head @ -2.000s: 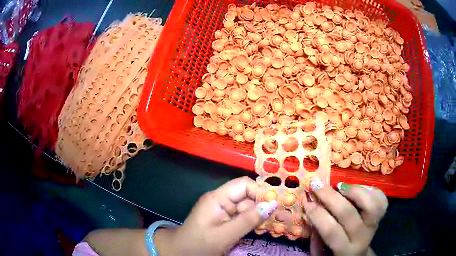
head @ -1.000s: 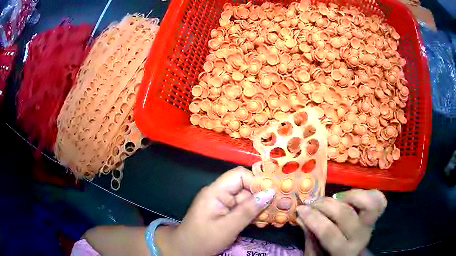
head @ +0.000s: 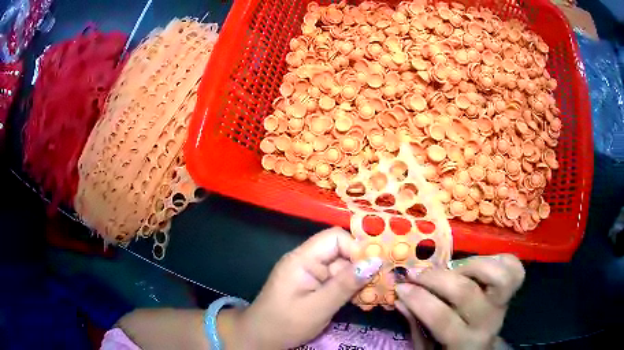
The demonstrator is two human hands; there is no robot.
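An orange moulded sheet (head: 399, 251) hangs over the near rim of the basket. Its upper part is empty round holes; its lower part still holds several domes. My left hand (head: 301, 294) pinches the sheet's left side, thumb on top. My right hand (head: 465, 297) has its thumb and fingertips closed on the sheet's lower right, beside an open hole. Whether it also holds a tool is hidden by the fingers. Loose round orange parts (head: 424, 89) fill much of the red basket (head: 274, 200).
An orange pile of holed flash (head: 140, 130) lies left of the basket, with a deep red stringy pile (head: 72, 102) beyond it. Clear plastic shows at the upper left (head: 20, 31) and bluish plastic at the right edge (head: 605, 102).
The sheet's right column has lost a dome, leaving a hole there. The holed upper part has bent and shifted over the rim. My right fingertips have moved slightly left and down.
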